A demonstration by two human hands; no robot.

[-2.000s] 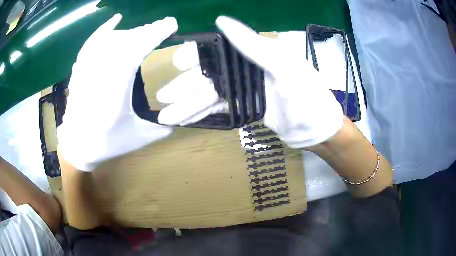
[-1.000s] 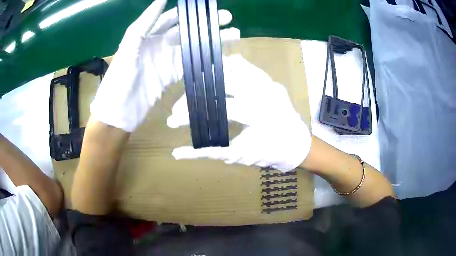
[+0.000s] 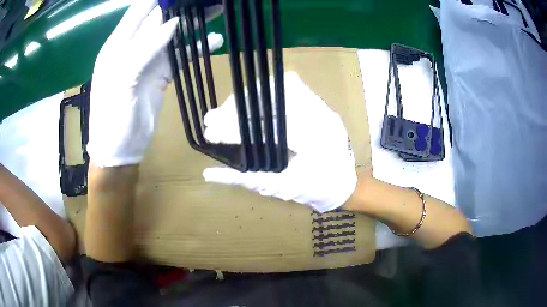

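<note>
Several black phone frames [image 3: 254, 108] are held upright, slightly fanned, above the cardboard; their top ends are cut off by the upper picture edge. My right hand [image 3: 300, 147], in a white glove, grips their lower end, with the thumb below and fingers inside the openings. My left hand [image 3: 129, 90], also gloved, holds the frames near their upper left, where a blue patch shows. Its upper part is partly cut off. The cardboard sheet [image 3: 198, 222] lies below, with rows of small dark notched strips [image 3: 334, 235] at its lower right.
Two overlapping set-aside frames [image 3: 412, 135] with blue discs lie on the white pad at right. Another frame [image 3: 74, 141] lies at left, partly behind my left arm. A translucent foam sheet [image 3: 492, 132] covers the far right. A coworker's arm and white sleeve [image 3: 36, 264] are at lower left.
The stack has turned from its closed side rails facing me to showing its open middles and lower ends. My left hand has shifted left with the frames' far side.
</note>
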